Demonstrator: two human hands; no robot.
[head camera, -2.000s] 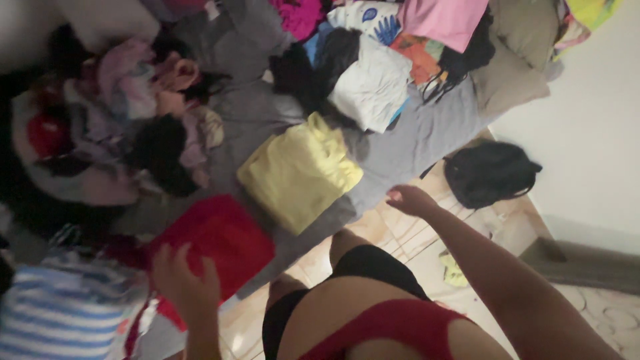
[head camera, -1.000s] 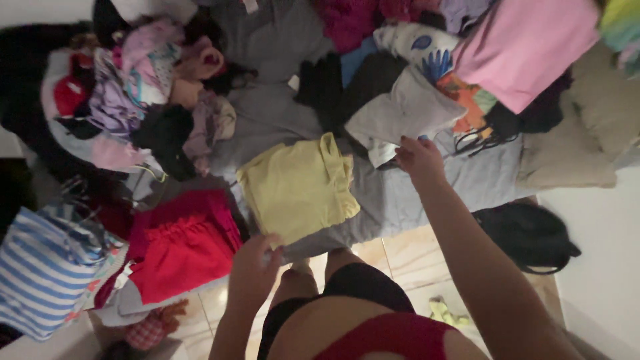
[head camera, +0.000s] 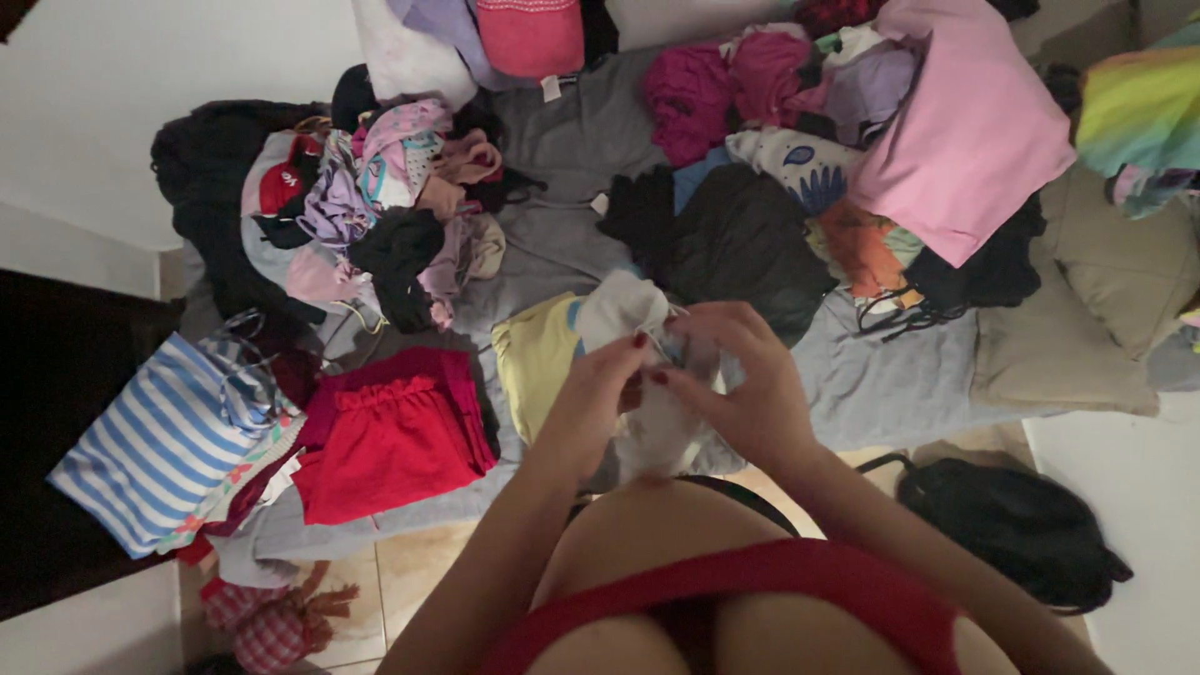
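Both hands hold a bunched white cloth garment (head camera: 656, 422) in front of the body. My left hand (head camera: 595, 398) pinches its edge from the left. My right hand (head camera: 745, 384) grips it near the top, fingers bent and thumb close to the left thumb. Behind the left hand, a yellow folded garment (head camera: 534, 352) lies on the grey bed cover, partly hidden. Farther left are red shorts (head camera: 398, 455) on a darker red cloth, beside a blue and white striped garment (head camera: 173, 441). A dark crumpled garment (head camera: 745, 248) lies just beyond the hands.
A mixed heap of small clothes (head camera: 403, 206) lies at the left of the grey cover (head camera: 891, 384). Toward the right are a pink cloth (head camera: 966, 131) and beige cushions (head camera: 1069, 337). On the floor are a black bag (head camera: 1012, 525) and a red checkered item (head camera: 267, 628).
The white garment, seen on the right-hand pile before, is now held in both hands in front of the body. My left hand has come over from beside the red shorts.
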